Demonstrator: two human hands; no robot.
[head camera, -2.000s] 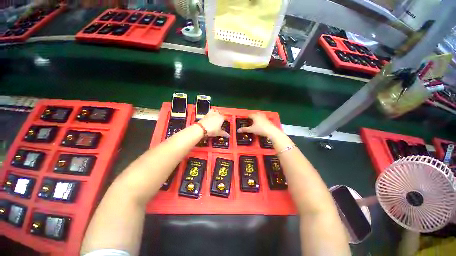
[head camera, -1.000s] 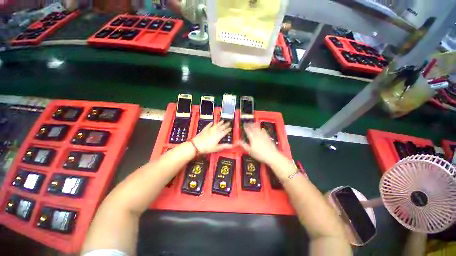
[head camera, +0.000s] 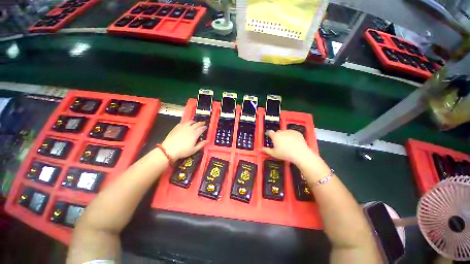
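The red tray (head camera: 232, 207) lies in front of me. Several open flip phones (head camera: 246, 135) stand in its back row, screens up and keypads towards me. Several black phones with gold emblems (head camera: 213, 178) lie closed in the front row. My left hand (head camera: 185, 139) rests over the keypad of the leftmost open phone, partly hiding it. My right hand (head camera: 286, 145) has fingers on the keypad of the rightmost open phone. Both hands are bare, fingers apart. The phone in the back right pocket (head camera: 296, 131) is closed and partly hidden by my right hand.
A second red tray (head camera: 114, 162) with phones is at left. The green belt (head camera: 154, 70) runs behind, with more red trays (head camera: 199, 28) beyond it. A plastic bin (head camera: 278, 44) hangs above. A pink fan (head camera: 455, 223) and a smartphone (head camera: 385, 232) are at right.
Two more phones at the back were opened. My left hand has moved left to the leftmost phone; my right hand is on the fourth phone's keypad. The view has shifted slightly.
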